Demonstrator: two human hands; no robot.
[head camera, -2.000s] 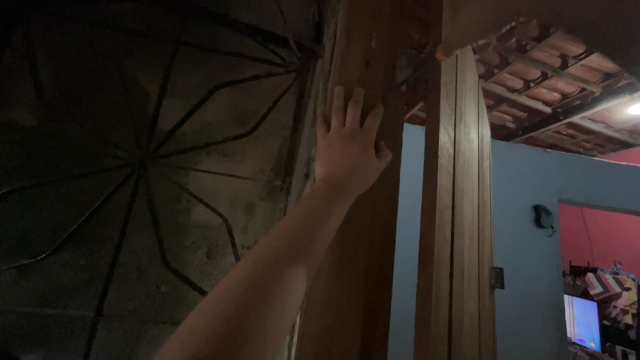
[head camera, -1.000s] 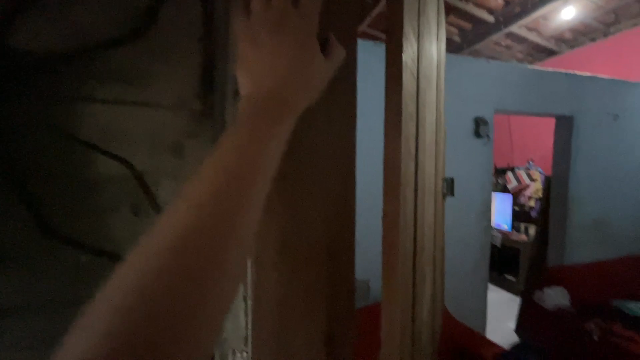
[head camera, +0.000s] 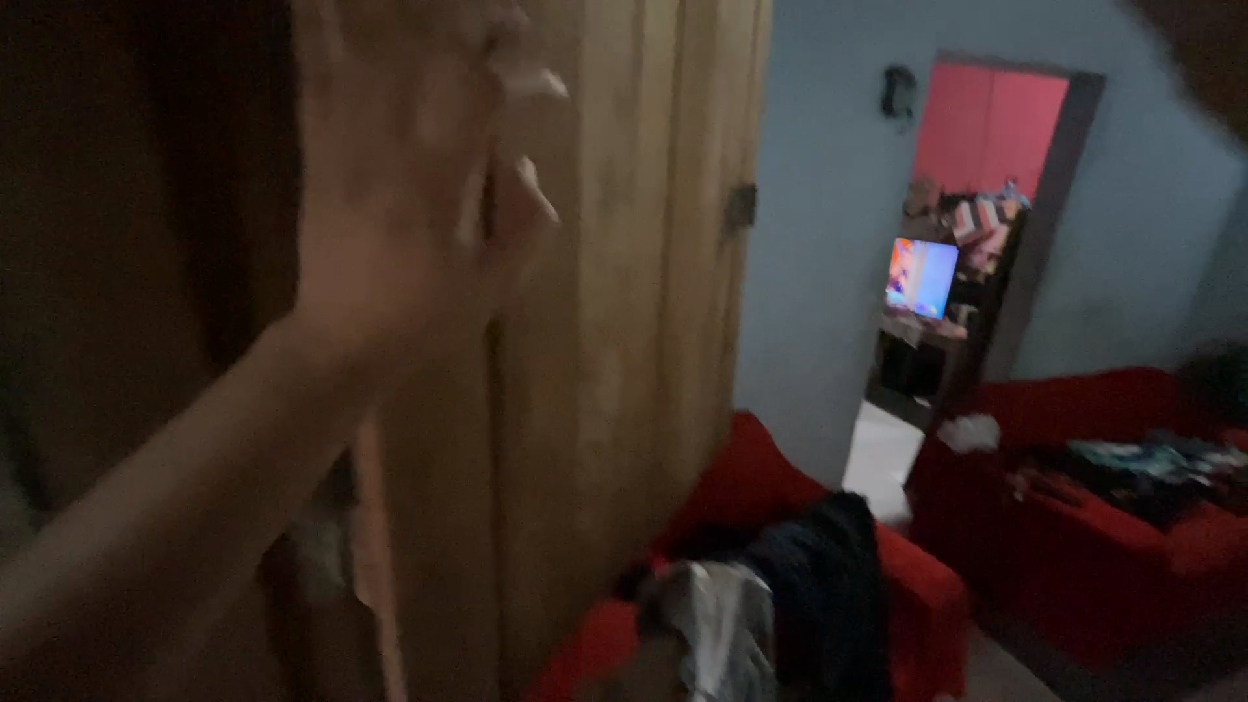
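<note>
My left hand (head camera: 409, 166) is raised at the upper left, blurred, its fingers spread and partly cut off by the top edge. It is in front of a wooden door (head camera: 624, 322) with vertical boards; whether the palm touches the wood is unclear. I see nothing held in it. A dark metal latch plate (head camera: 741, 207) sits on the door's right edge. A brown blurred shape fills the top right corner, too unclear to name, and my right hand cannot be made out.
A red sofa (head camera: 921, 575) draped with dark and grey cloths stands beyond the door. Another red sofa (head camera: 1063, 585) with clothes is at the right. Past them, a doorway (head camera: 1058, 185) in the blue wall shows a lit screen (head camera: 921, 278) and a pink wall.
The view has swung right and down. The door's boarded face shows much wider now than as the narrow edge before, and the metal window grille has left the view.
</note>
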